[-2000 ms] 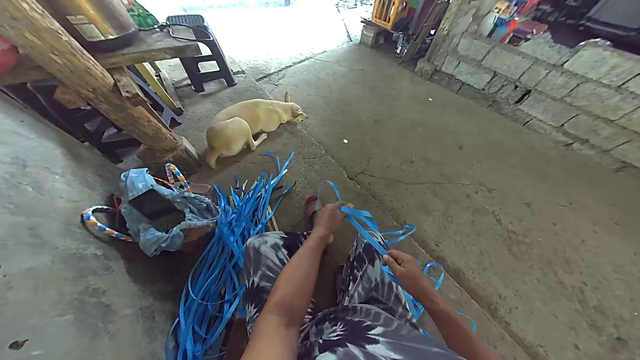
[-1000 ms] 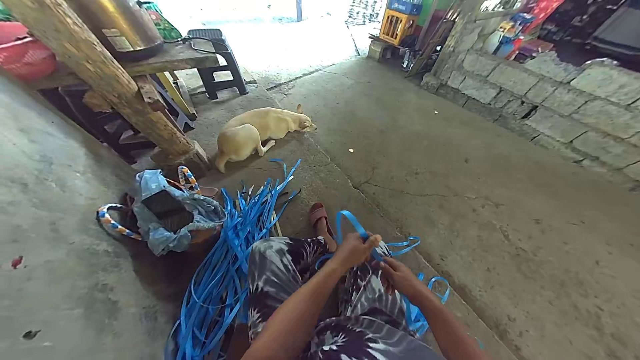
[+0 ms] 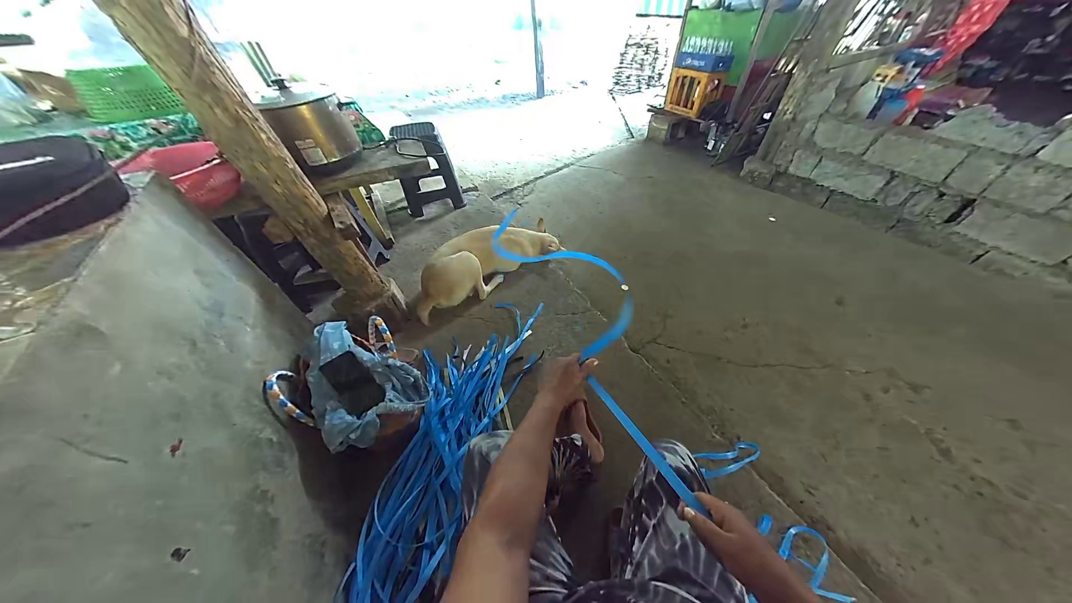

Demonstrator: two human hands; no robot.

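Observation:
My left hand (image 3: pixel 567 377) is closed around a flat blue plastic strap (image 3: pixel 638 437). Beyond that hand the strap's loose end curls up and away in an S shape, in front of the dog. My right hand (image 3: pixel 718 521) grips the same strap lower down, above my right knee, and the length between the hands is taut. More blue strap lies in loops beside my right leg. A large bundle of blue straps (image 3: pixel 435 469) lies on the floor left of my legs. Next to it stands a basket with striped handles, lined with a blue plastic bag (image 3: pixel 347 431) that holds a dark object.
A tan dog (image 3: pixel 456 272) lies on the concrete floor ahead. A wooden post (image 3: pixel 251 142), a table with a metal pot (image 3: pixel 308 126) and a black plastic stool (image 3: pixel 435 172) are at the left. A block wall (image 3: pixel 921 167) runs along the right, with crates (image 3: pixel 697 90) farther back.
My hands were close together over my lap; now they are wide apart, the left forward and the right back. The strap between them is drawn straight. The view has tilted up.

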